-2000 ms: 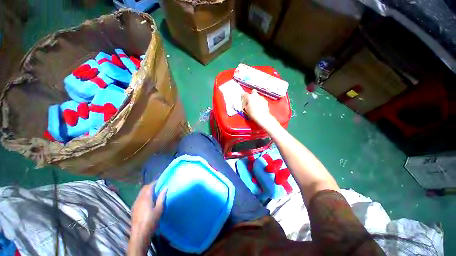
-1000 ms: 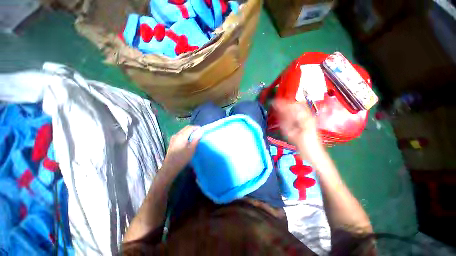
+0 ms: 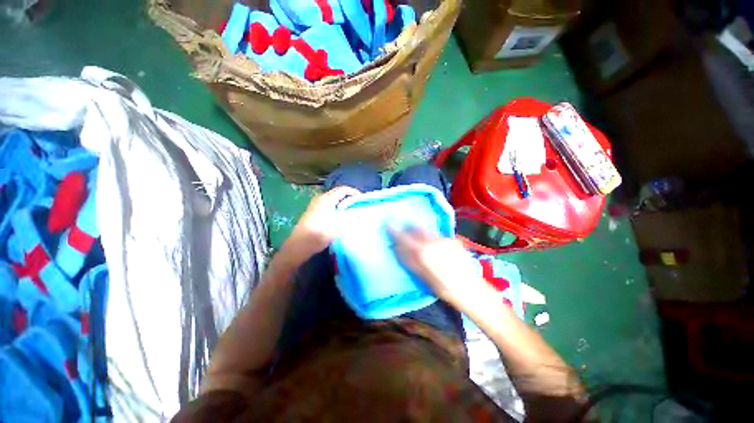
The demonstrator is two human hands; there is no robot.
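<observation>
A light blue plush piece (image 3: 372, 273) lies on my lap with its plain, tray-like inside face up and its raised rim around it. My left hand (image 3: 318, 221) holds it by the upper left edge, with the fingers at the rim. My right hand (image 3: 426, 254) is over the middle of the piece; its fingers are blurred, and whether it holds anything cannot be seen.
The red stool (image 3: 546, 202) at right bears a paper slip (image 3: 522, 140), a pen (image 3: 520, 180) and a patterned case (image 3: 580, 149). A carton (image 3: 322, 124) of blue-red pieces stands in front. An open woven sack (image 3: 165, 215) of pieces is at left. More pieces (image 3: 502, 277) lie below the stool.
My right hand has moved from the paper on the stool to above the plush piece. The view has swung left, showing more of the sack and its pieces.
</observation>
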